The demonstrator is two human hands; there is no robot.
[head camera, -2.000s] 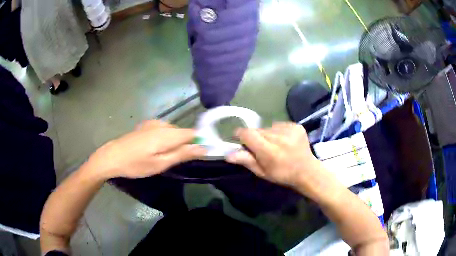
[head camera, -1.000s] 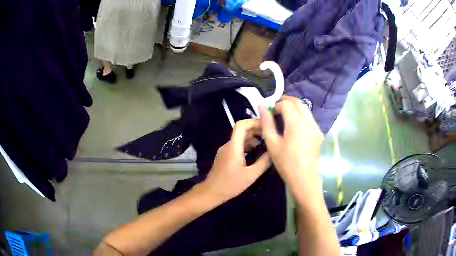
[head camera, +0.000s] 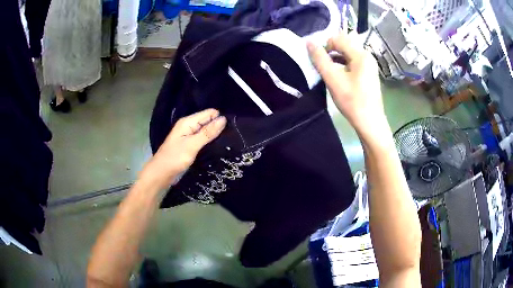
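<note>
A dark garment hangs on a white hanger, whose hook curves up at the top. Two thin white strips show inside the neck opening. A pale gold beaded trim runs along the garment's lower left part. My left hand pinches the garment's edge left of the opening. My right hand has thumb and fingers at the hanger's neck, right of the opening. The hanger's lower part is hidden in the cloth.
A purple padded jacket hangs behind. Dark clothes hang at the left edge. A person in a beige-grey skirt stands at the upper left. A fan stands at the right, with white hangers and a white stack below.
My hands were together at the hanger's neck and are now apart. My left hand has moved left onto the garment's edge. The garment now hangs more spread, with its trim facing me.
</note>
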